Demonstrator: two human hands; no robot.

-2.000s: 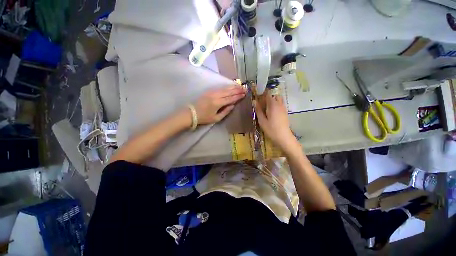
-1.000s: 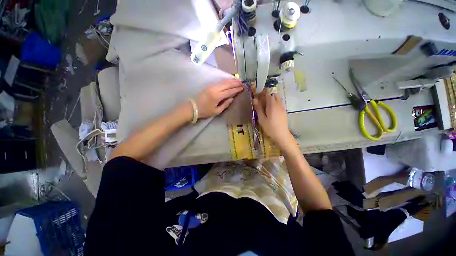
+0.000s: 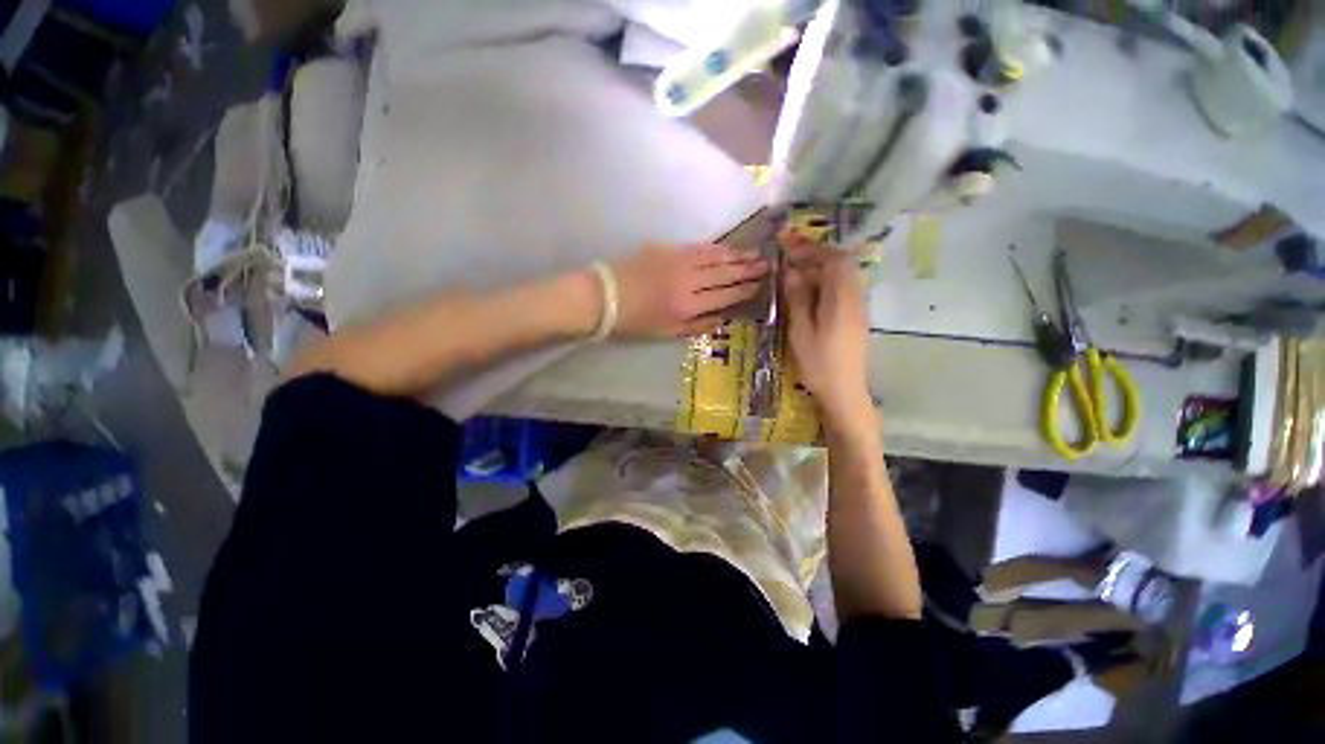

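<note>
A pale grey-beige panel (image 3: pixel 538 167) lies on the machine bed, its brown side showing in a small area by the needle. My left hand (image 3: pixel 690 288) lies flat on the panel's near edge, fingers slightly apart, pointing at the needle area. My right hand (image 3: pixel 828 320) is just right of the shiny strip, fingers bent and fingertips close to the left ones; whether they pinch the material is hidden. The white sewing machine head (image 3: pixel 872 138) is blurred above them. Yellow printed tape (image 3: pixel 715 385) shows below the hands.
Yellow-handled scissors (image 3: pixel 1072 404) lie on the bed at right, with a thin dark tool (image 3: pixel 1043 327) beside them. A small dark tray (image 3: pixel 1206 426) is at the right end. The lit lamp arm (image 3: pixel 727 61) is above the panel. Tied pale bundles (image 3: pixel 240 291) are left of the table.
The whole view has shifted and tilted, with blur. Less brown material shows below my left hand, and more yellow tape is uncovered. My left hand is more level, still beside the needle area.
</note>
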